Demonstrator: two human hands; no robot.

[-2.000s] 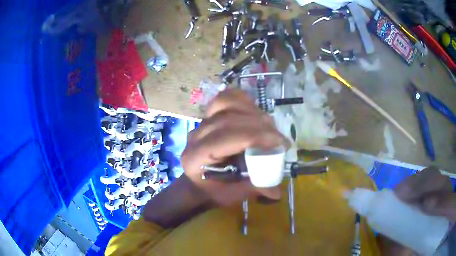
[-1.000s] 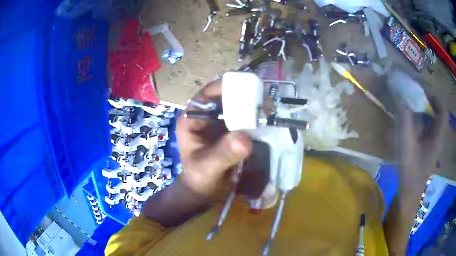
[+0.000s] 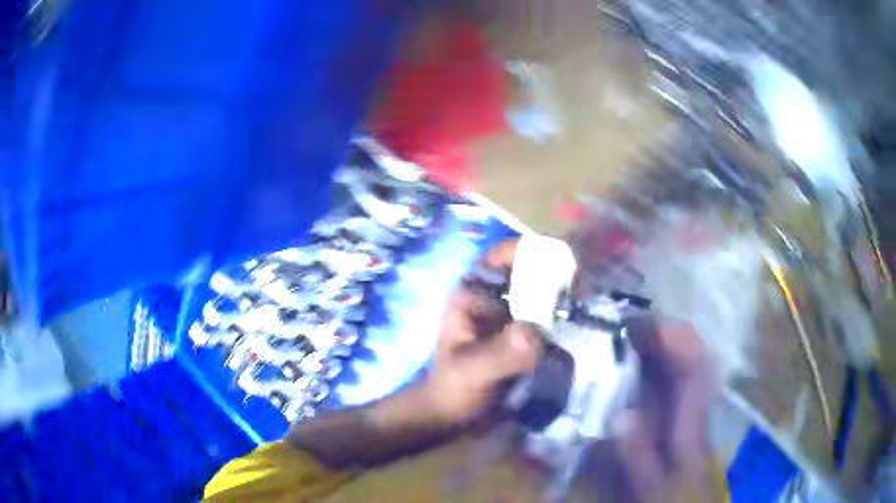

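Observation:
The picture is strongly blurred. A white model scooter body [image 3: 601, 378] with a smooth white head cover [image 3: 540, 279] is held low in the centre, over my lap. My left hand [image 3: 491, 359] grips it from the left, with the thumb near the dark seat-like part. My right hand [image 3: 676, 393] is at its right side, blurred, and appears to touch or hold the body. A dark handlebar grip [image 3: 619, 303] sticks out right of the head cover. The fingertips of my right hand are hidden or too blurred to make out.
A tray [image 3: 418, 309] with rows of white bodies stands left of my left hand. Blue crates [image 3: 147, 147] are at the far left. A red sheet [image 3: 447, 103] lies on the brown bench [image 3: 589, 128]. A yellow-tipped stick [image 3: 801, 324] and blue-handled pliers [image 3: 847, 422] are at the right.
The view has swung left, so bench things shift right and the tray shows more. My right hand, empty near the glue bottle a second ago, has come to the body's right side.

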